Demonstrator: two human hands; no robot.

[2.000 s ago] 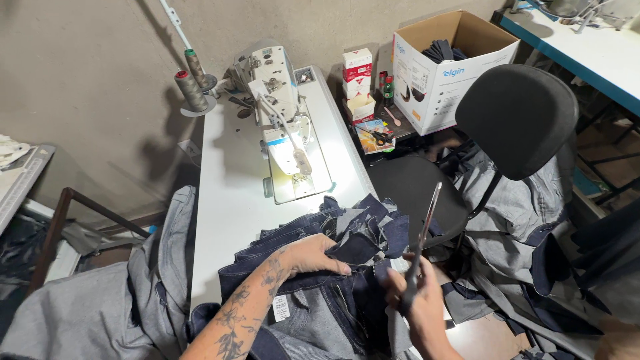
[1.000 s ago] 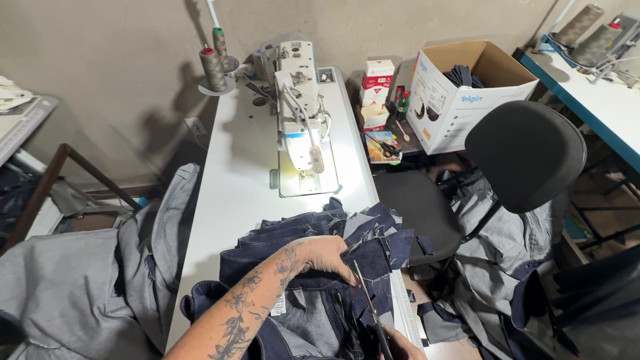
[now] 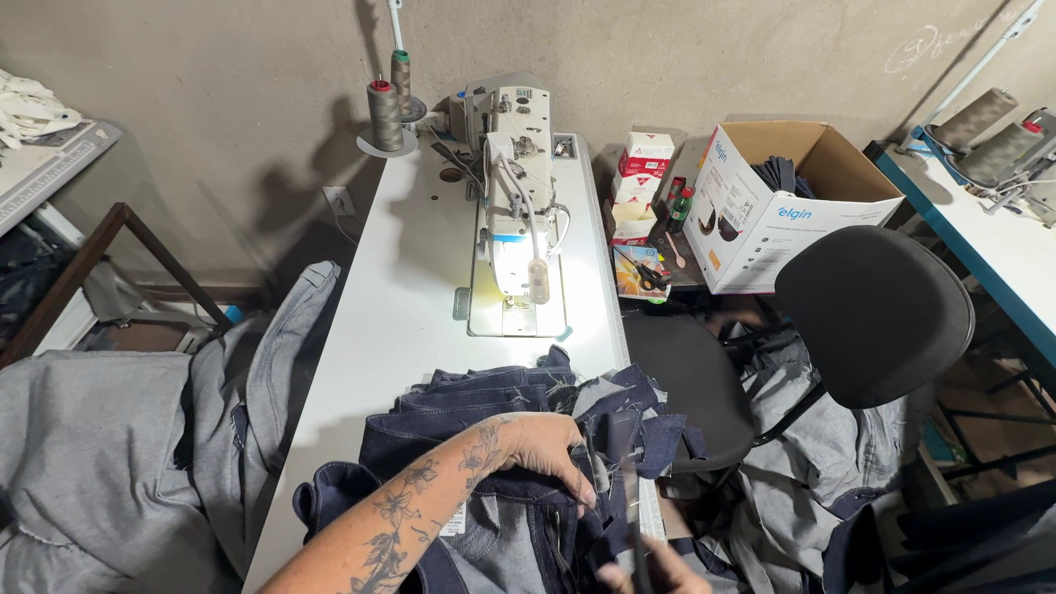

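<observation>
A pile of dark blue denim garments point(image 3: 462, 404) lies on the front of the white sewing table point(image 3: 396, 272). My left hand point(image 3: 549, 450) rests on it, with the thumb and fingers pinching denim near a garment's edge. At the lower edge of the view my right hand point(image 3: 656, 569) holds a pair of scissors point(image 3: 635, 520); motion blurs the blades, which are beside the denim just right of my left hand. Frayed denim ends point(image 3: 652, 421) hang over the table's right edge. Behind the pile stands an industrial sewing machine point(image 3: 520, 190) with its lamp lit.
Thread cones point(image 3: 384, 115) stand at the table's back left. To the right are small cartons point(image 3: 639, 181), black-handled scissors point(image 3: 652, 279), a cardboard box point(image 3: 775, 223) holding dark fabric and a black chair point(image 3: 874, 313). Grey denim point(image 3: 99, 437) hangs at the left; more point(image 3: 792, 445) lies behind the chair.
The scissors, raised and apart from the cloth two seconds ago, have come down beside the denim. My right hand has moved lower, while my left hand stays on the pile.
</observation>
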